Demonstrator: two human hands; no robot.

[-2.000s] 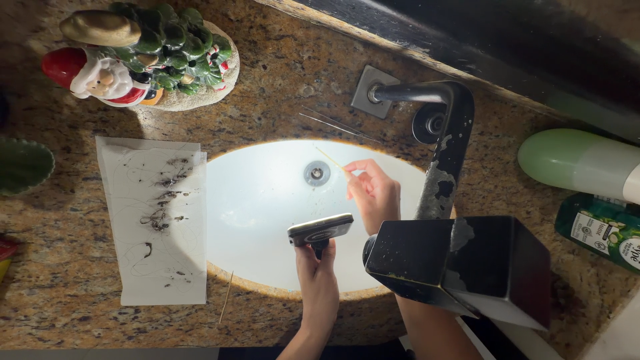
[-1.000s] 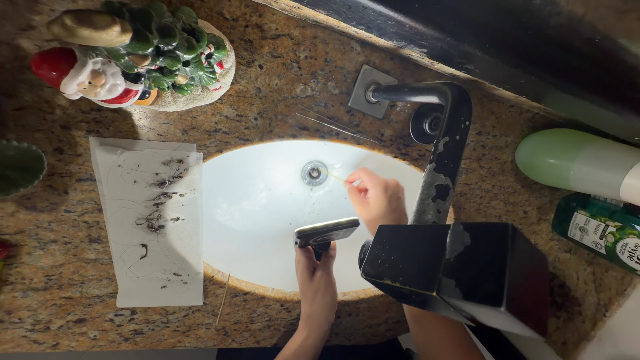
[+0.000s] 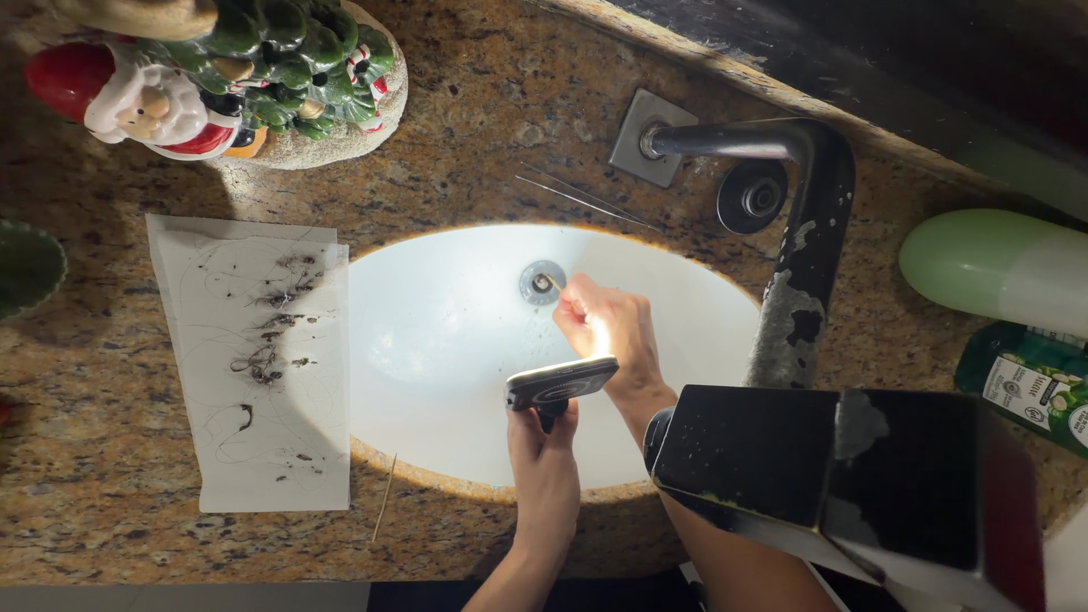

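Note:
My left hand (image 3: 546, 459) grips a smartphone (image 3: 563, 382) by a holder on its back, with the phone's light shining over the white oval sink (image 3: 425, 340). Beyond it, my right hand (image 3: 610, 327) pinches a thin wooden stick (image 3: 554, 283), its tip at the sink drain (image 3: 542, 282). Dark specks lie in the basin near the drain. Left of the sink, a white paper sheet (image 3: 255, 408) bears dark clumps and strands of hair. A second thin stick (image 3: 385, 497) rests on the counter by the sink's near rim.
A chipped black faucet (image 3: 816, 221) arches over the right side, its large head near my right forearm. Thin wires (image 3: 586, 202) lie behind the sink. A ceramic Santa figurine (image 3: 170, 110) stands at upper left; a green-and-white bottle (image 3: 986, 268) and a dark green bottle (image 3: 1020, 382) lie at right.
My right hand has brought the stick from above the basin, right of the drain, to the drain opening. My left hand still holds the phone.

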